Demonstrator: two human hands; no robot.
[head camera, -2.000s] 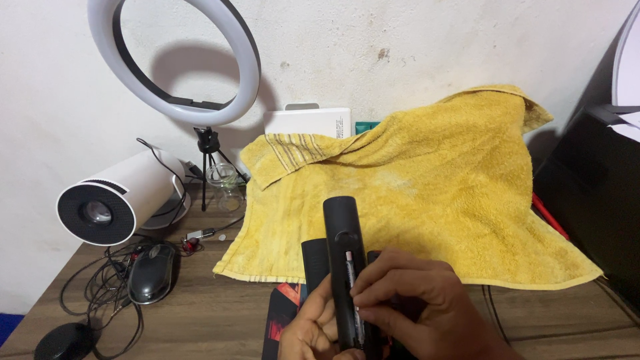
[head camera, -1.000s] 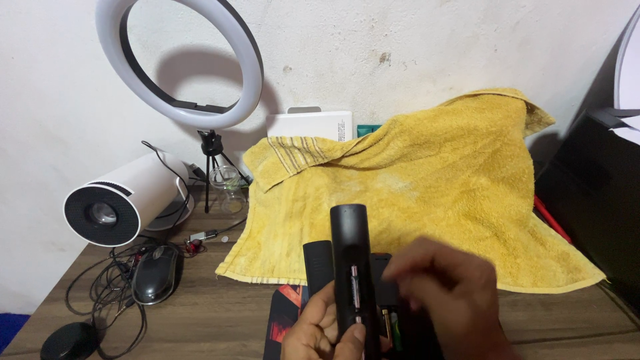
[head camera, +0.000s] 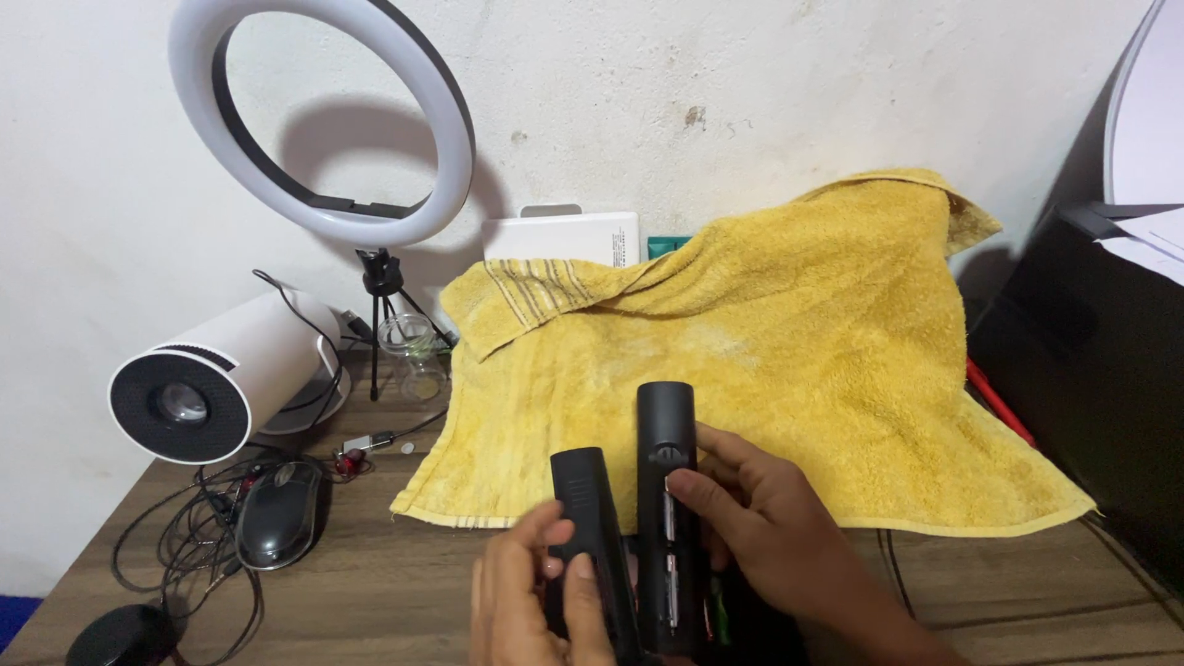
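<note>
My right hand (head camera: 763, 527) grips a black remote control (head camera: 666, 425) from the right, its thumb beside the open battery compartment. Two slim batteries (head camera: 672, 592) lie end to end in that compartment. To its left, the fingers and thumb of my left hand (head camera: 536, 587) are around a second black object (head camera: 585, 490), long and ribbed near its top, probably another remote control. Both stand upright in view, in front of a yellow towel (head camera: 740, 370). Dark items below them are partly hidden by my hands.
At left are a white projector (head camera: 222, 379), a computer mouse (head camera: 279, 513), tangled cables (head camera: 176, 555) and a round black object (head camera: 122, 636). A ring light (head camera: 453, 139) on a small tripod, a clear glass (head camera: 407, 347) and a white box (head camera: 564, 238) stand behind. A large black object (head camera: 1091, 370) borders the right.
The remote with batteries has passed from my left hand to my right hand. My left hand has moved to the ribbed black object, which stood behind the remote before.
</note>
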